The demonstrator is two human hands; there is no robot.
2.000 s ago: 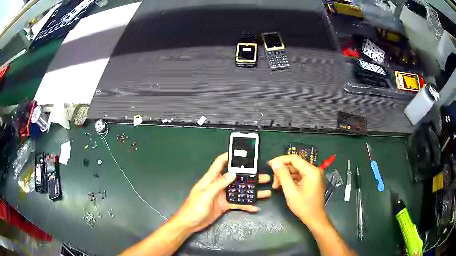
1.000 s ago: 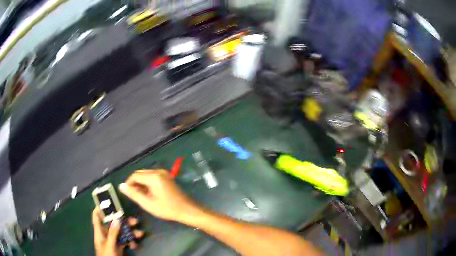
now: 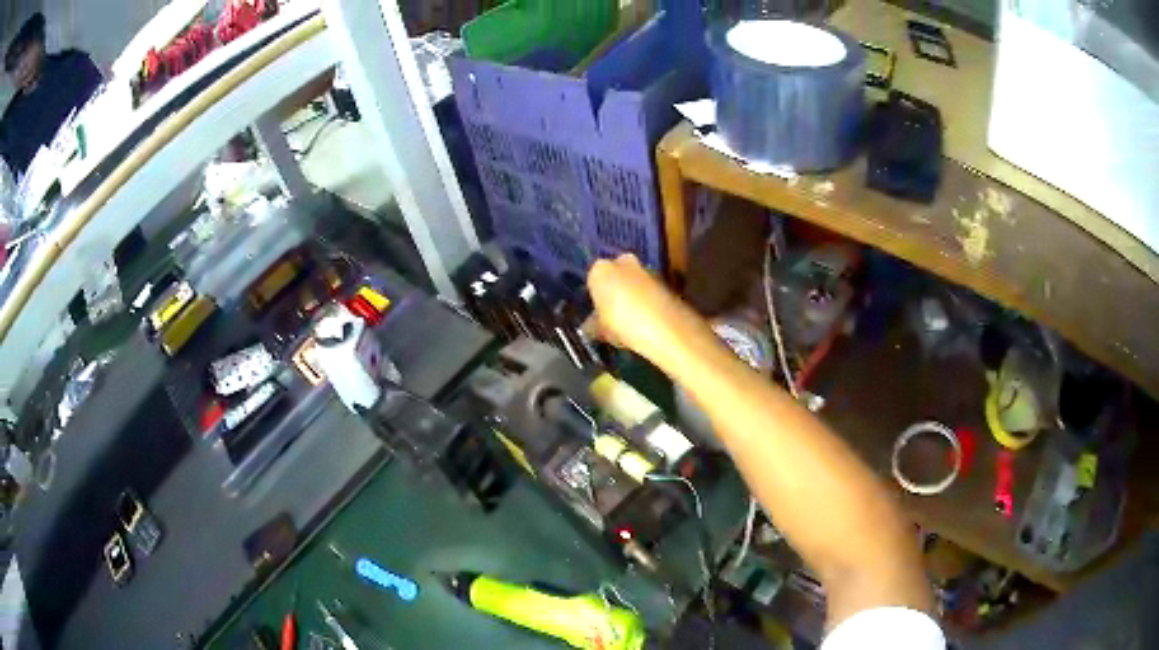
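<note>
My right hand (image 3: 627, 302) reaches out over the soldering station (image 3: 534, 400), beside several dark upright pieces (image 3: 515, 302) at the foot of the purple crate (image 3: 547, 165). Its fingers are curled, and I cannot tell whether they hold anything. My left hand is out of the picture. The keypad phone is not in view in a hand. The lime-yellow electric screwdriver (image 3: 553, 615) lies on the green mat (image 3: 439, 527), with the blue pry tool (image 3: 386, 579) to its left.
Two phones (image 3: 139, 522) lie on the dark belt (image 3: 76, 457) at left. A white bottle (image 3: 348, 364) stands near the station. At right, a wooden shelf (image 3: 1017, 210) bears a large tape roll (image 3: 788, 102) and holds a white ring (image 3: 927, 458). A person (image 3: 45, 89) is far left.
The view has swung to the right. My right hand has moved from beside the phone to over the soldering station. My left hand and the phone it held have left the picture.
</note>
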